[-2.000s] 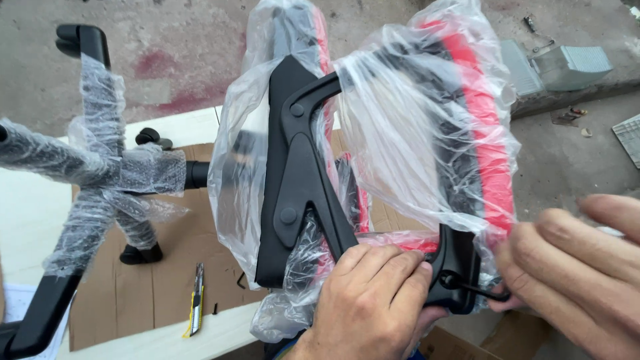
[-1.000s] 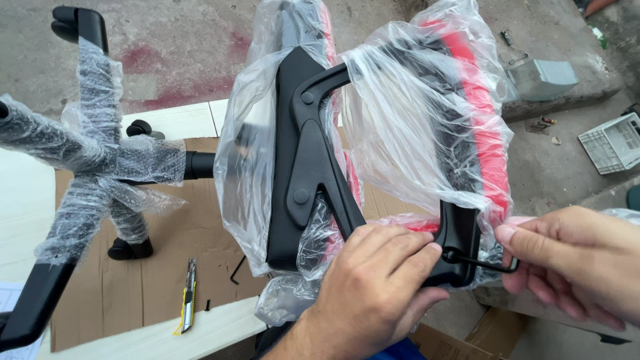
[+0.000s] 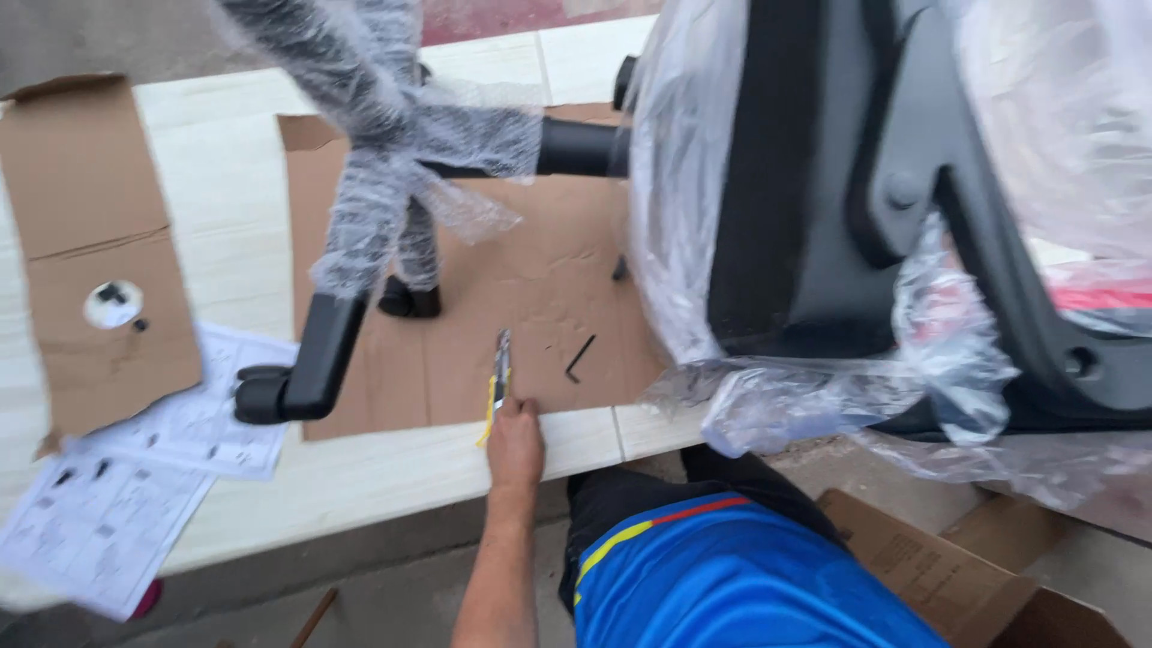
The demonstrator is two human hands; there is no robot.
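My left hand (image 3: 516,441) reaches in from the bottom, its fingers closed on the handle of a yellow utility knife (image 3: 500,373) lying on flat cardboard. To the knife's right lies a black hex key (image 3: 580,358). Above left is a black chair base (image 3: 330,355), its legs in bubble wrap, with casters on its ends. At the right stands the chair with its black seat underside (image 3: 774,225) and black armrest (image 3: 999,243), partly covered in clear plastic. An empty bolt hole (image 3: 1081,362) shows in the armrest. My right hand is out of view.
Cardboard (image 3: 468,378) lies on a pale tabletop (image 3: 387,477). Another cardboard piece (image 3: 99,207) at the left holds small black parts (image 3: 112,293). Printed instruction sheets (image 3: 108,513) overlap beside it. Below right, an open cardboard box (image 3: 927,558) stands on the floor.
My left hand has left the armrest and is at the knife. My right hand, earlier at the hex key in the armrest, has gone out of view. The view has swung left.
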